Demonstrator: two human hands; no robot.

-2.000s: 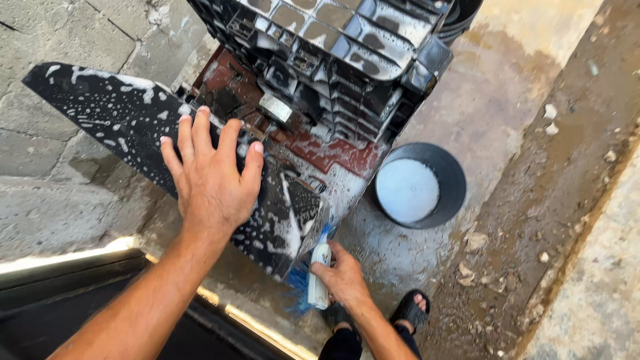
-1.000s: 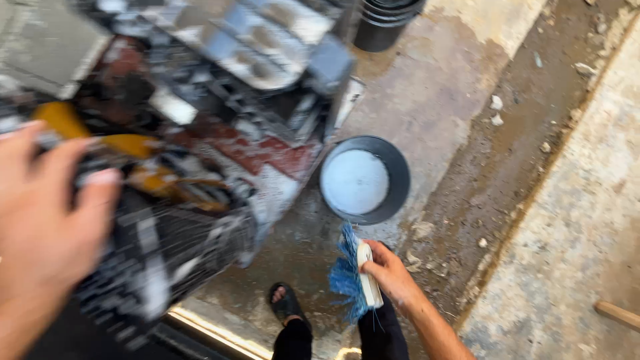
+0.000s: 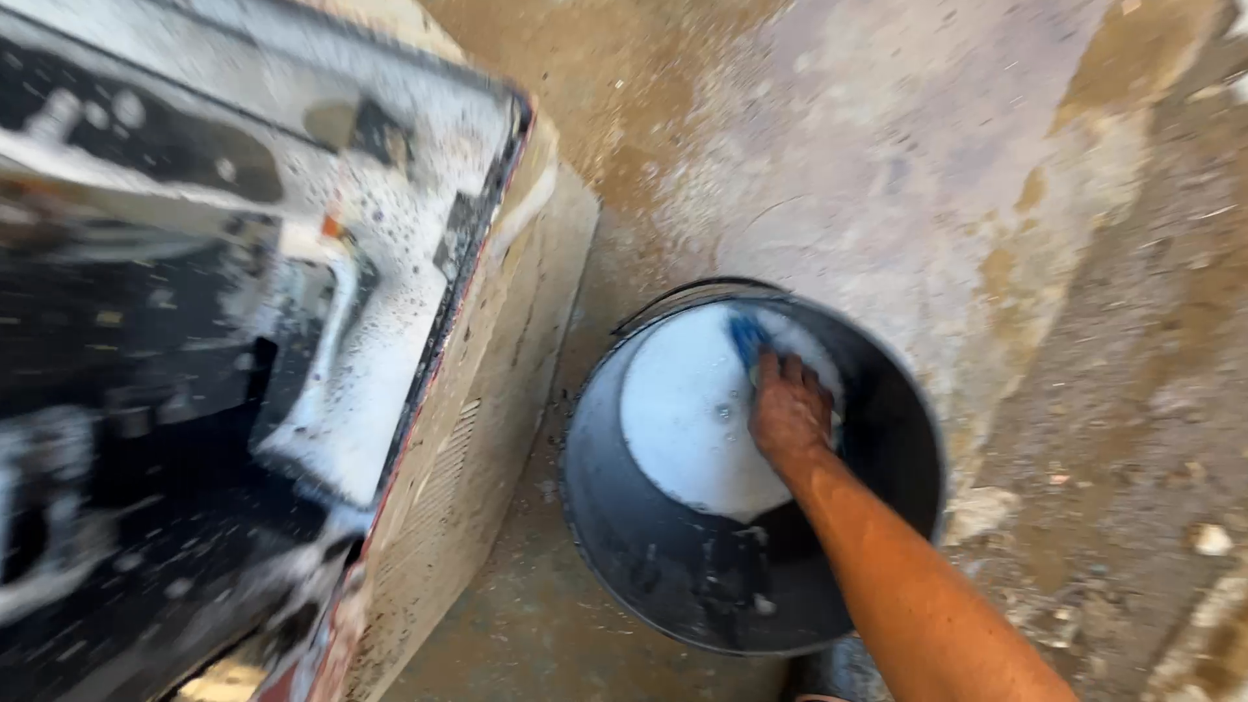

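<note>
My right hand reaches down inside a black plastic bucket and grips a blue-bristled brush. The bristles touch the white, sudsy liquid in the bucket; the fingers partly hide the brush's handle. A thin handle lies along the bucket's far rim. Left of the bucket stands a soapy, dark machine part in a pale casing, blurred, with foam over its surface. My left hand is out of the frame.
Wet, stained concrete lies beyond the bucket. Muddy ground with small stones runs along the right. Part of a dark shoe shows under the bucket's near edge.
My right hand has moved the brush from beside the bucket into the liquid. My left hand, on the dark soapy panel earlier, has left the view. The view has shifted strongly.
</note>
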